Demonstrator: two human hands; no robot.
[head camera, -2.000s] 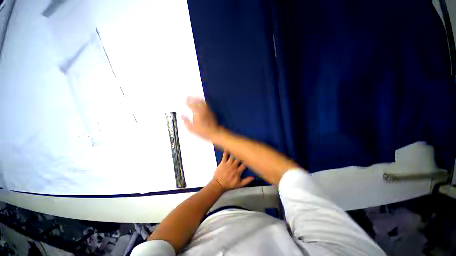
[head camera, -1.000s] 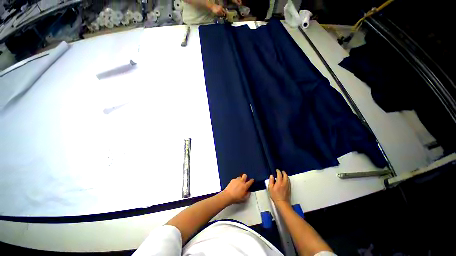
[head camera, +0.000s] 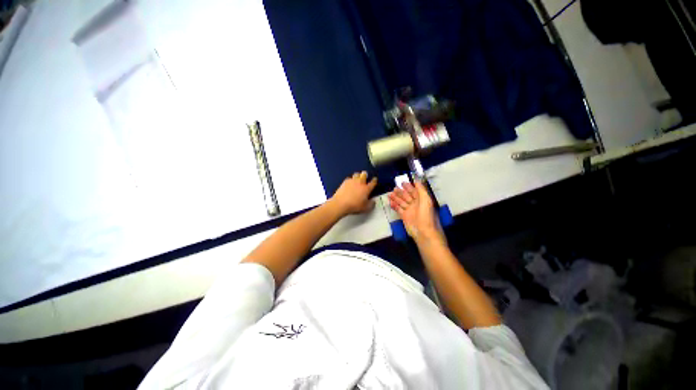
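The navy fabric ply (head camera: 313, 91) lies flat beside the white paper, with looser navy cloth to its right. The end cutter (head camera: 429, 135) is over the fabric near the table's front edge, slightly blurred, its cream handle (head camera: 390, 148) pointing left. My left hand (head camera: 355, 193) rests flat at the fabric's near edge, left of the cutter. My right hand (head camera: 414, 209) is just below the cutter, palm up with fingers apart, near two blue blocks (head camera: 398, 230) at the table edge. It holds nothing.
Marker paper (head camera: 191, 152) covers the left side, with a mottled metal bar (head camera: 262, 169) on it. A grey metal rod (head camera: 551, 151) lies at the right table edge. Dark cloth (head camera: 618, 23) is at the upper right. A white round container (head camera: 584, 343) stands below the table.
The end cutter now shows over the near part of the fabric. My right hand has turned palm up. My left hand stays at the fabric's edge. The view has tilted down.
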